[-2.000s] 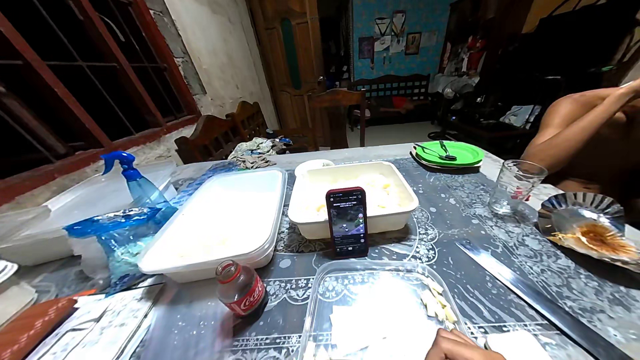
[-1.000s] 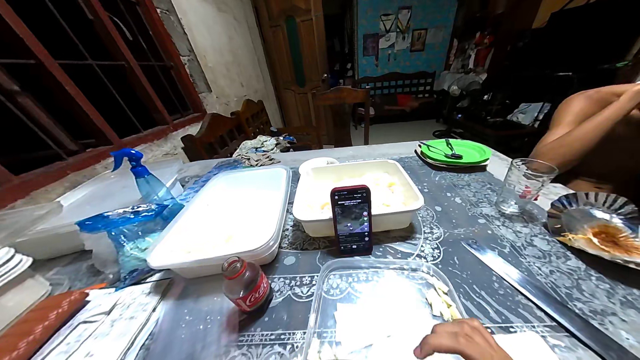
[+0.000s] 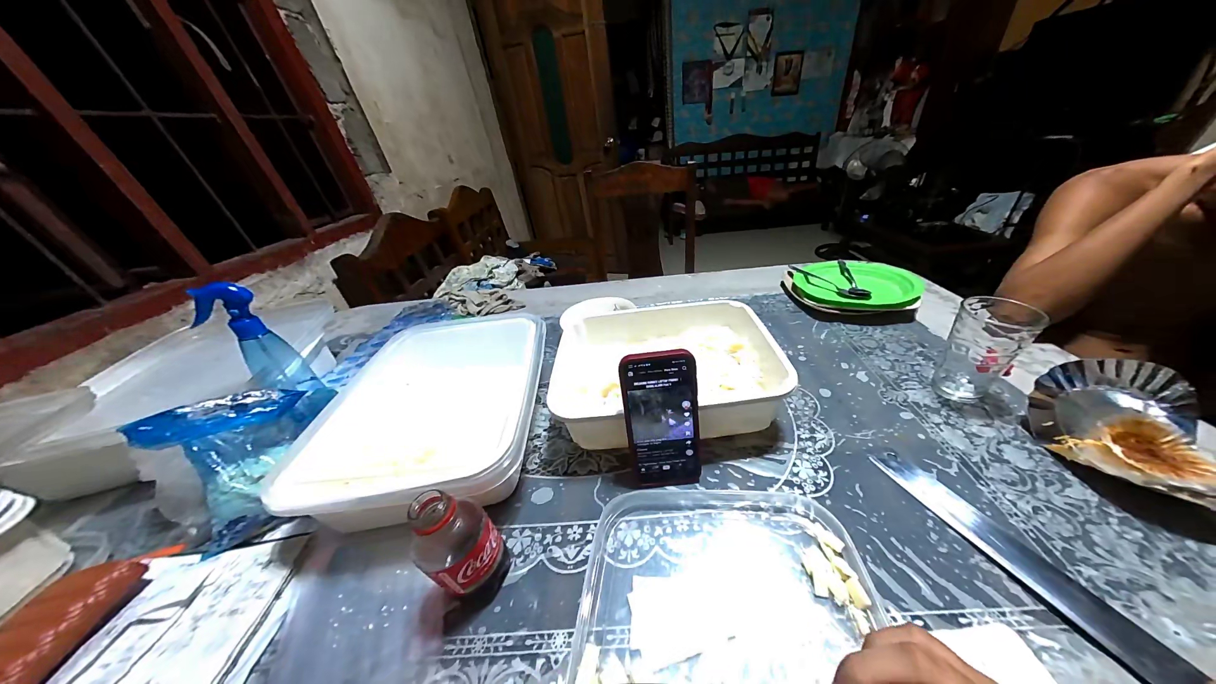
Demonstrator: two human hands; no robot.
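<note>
My right hand (image 3: 907, 657) shows at the bottom edge, its fingers bent, beside the right rim of a clear plastic tray (image 3: 616, 532). Whether it holds anything is hidden. Pale cut pieces (image 3: 836, 578) lie along the tray's right side, and white sheets or wrappers (image 3: 698, 622) lie in its middle under glare. Behind the tray a phone (image 3: 659, 418) stands upright against a cream plastic tub (image 3: 575, 429) with pale food in it. A Coca-Cola bottle (image 3: 458, 546) stands to the tray's left. My left hand is out of view.
A lidded white container (image 3: 427, 408), a blue spray bottle (image 3: 261, 342) and papers (image 3: 180, 617) are at left. A long metal blade or ruler (image 3: 1016, 560), a glass (image 3: 983, 351), a foil-like dish (image 3: 1121, 399) and green plates (image 3: 879, 285) are at right. A person's bare arm (image 3: 1102, 218) is beyond.
My right hand reached farther into view beside the tray one second ago; it now sits lower, at the bottom edge. The phone, tub and bottle stay in place.
</note>
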